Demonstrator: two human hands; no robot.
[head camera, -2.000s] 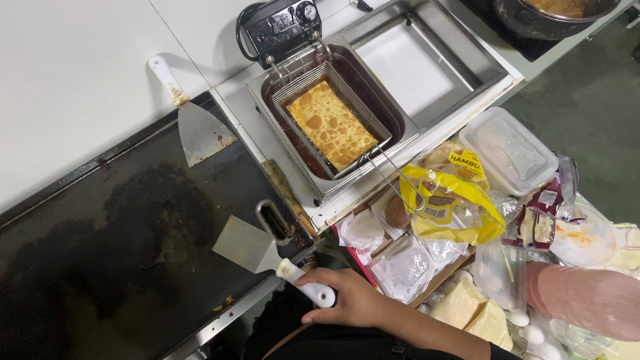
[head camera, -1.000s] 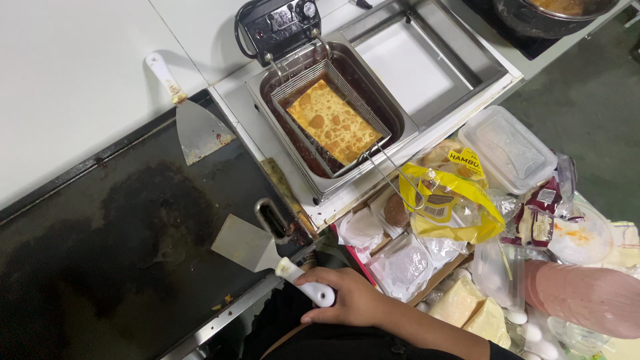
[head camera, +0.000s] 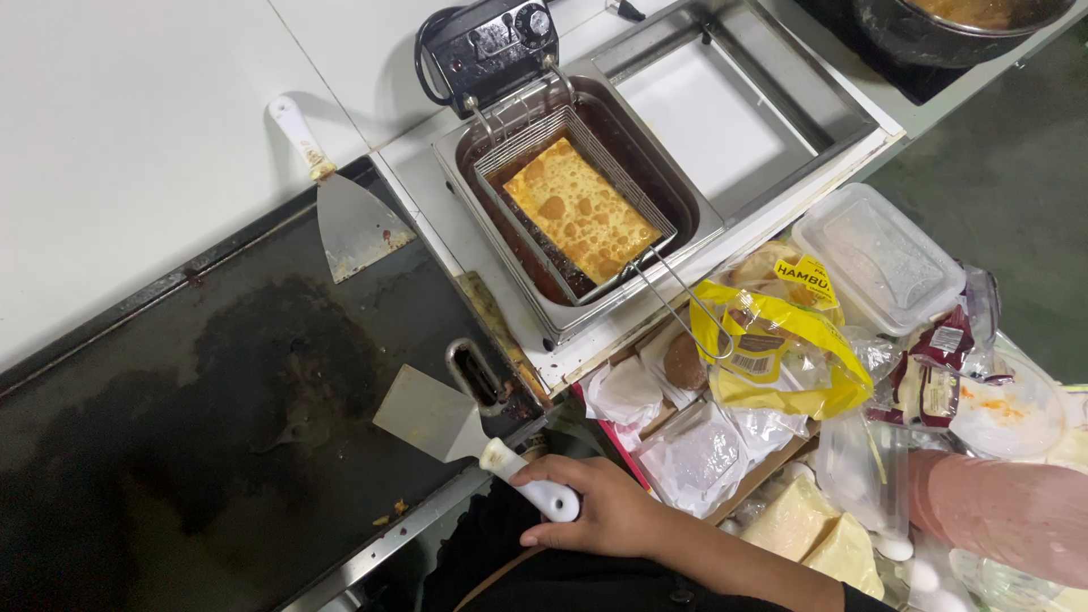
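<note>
My right hand (head camera: 595, 506) grips the white handle of a metal spatula (head camera: 429, 414), whose square blade lies over the near right corner of the dark griddle (head camera: 212, 425), beside its oblong drain slot. Beyond it, a golden, blistered rectangular pastry (head camera: 582, 211) sits in the wire basket (head camera: 663, 225) of a deep fryer (head camera: 544, 319) with dark oil. A wide scraper (head camera: 361, 225) rests on the griddle's far edge, its white handle over the pale counter. My left hand is not in view.
Right of the fryer is a rectangular metal frame (head camera: 816, 161), with a pot (head camera: 926, 38) beyond. Below stand a lidded plastic container (head camera: 884, 255), a yellow bun bag (head camera: 790, 391), a cardboard box with wrapped patties (head camera: 693, 450), and a pink bottle (head camera: 1003, 510). The basket handle (head camera: 722, 340) juts toward the bag.
</note>
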